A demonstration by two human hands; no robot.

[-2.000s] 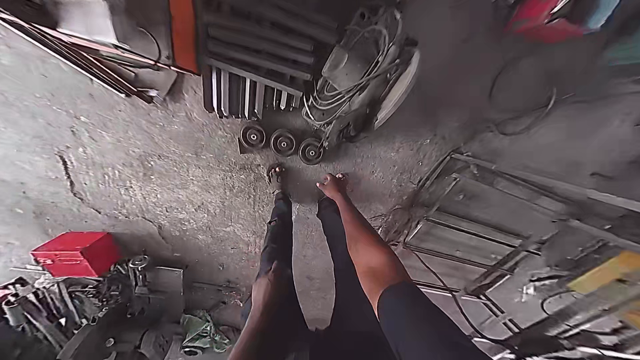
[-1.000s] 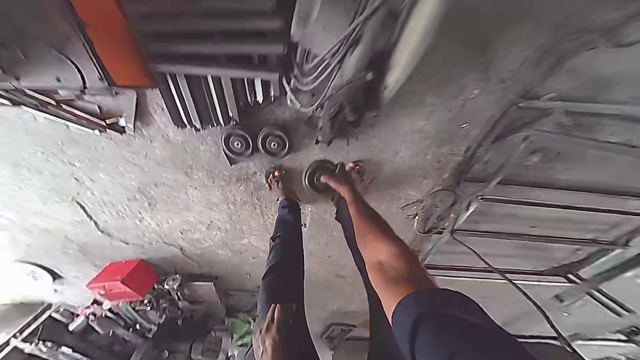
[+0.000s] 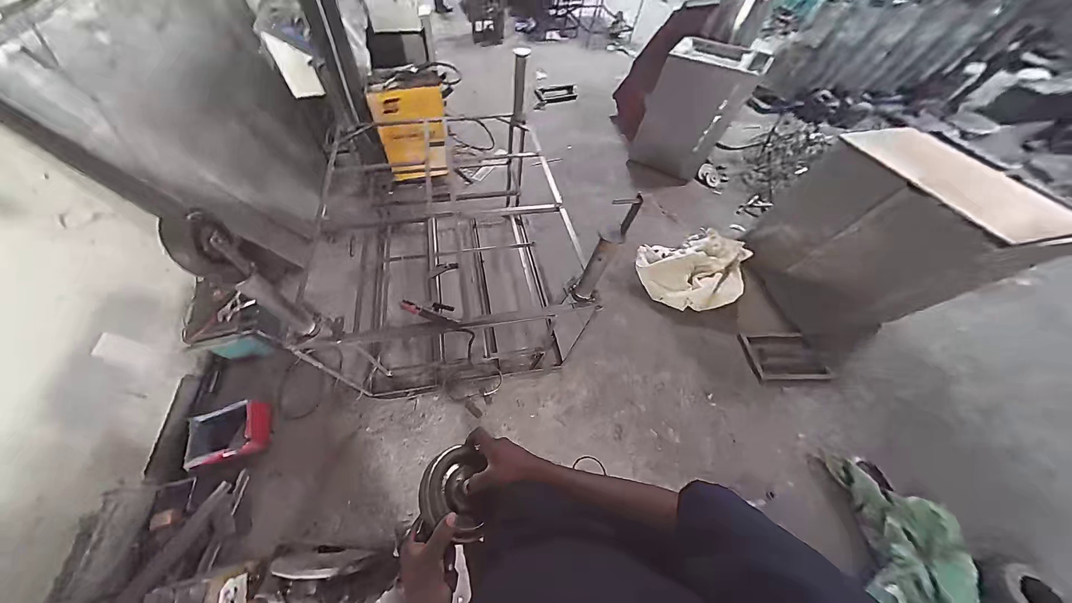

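Note:
A grooved metal wheel (image 3: 439, 486) is between my two hands near the bottom of the head view. My right hand (image 3: 502, 465) grips its upper right side, fingers over the rim. At the wheel's lower edge, my left hand (image 3: 427, 561) holds it with the thumb against the rim; its other fingers are partly hidden. Ahead on the floor lies a welded steel-tube frame (image 3: 469, 322) with upright round posts. A similar wheel (image 3: 197, 243) sits on the post at its left. A red-handled clamp or electrode holder (image 3: 427, 312) rests on the frame.
A yellow welding machine (image 3: 410, 130) stands behind the frame. To the right are a cream sack (image 3: 695, 272), a small rectangular frame (image 3: 787, 377) and a large grey cabinet (image 3: 846, 243). Left are a red open box (image 3: 228, 435) and metal scraps (image 3: 180, 536). Green cloth (image 3: 917, 528) lies lower right.
Three wheels stood on the floor in the earliest frame; my right hand then held one apart from the other two. Now both hands are on a wheel. The view has turned strongly toward the frame.

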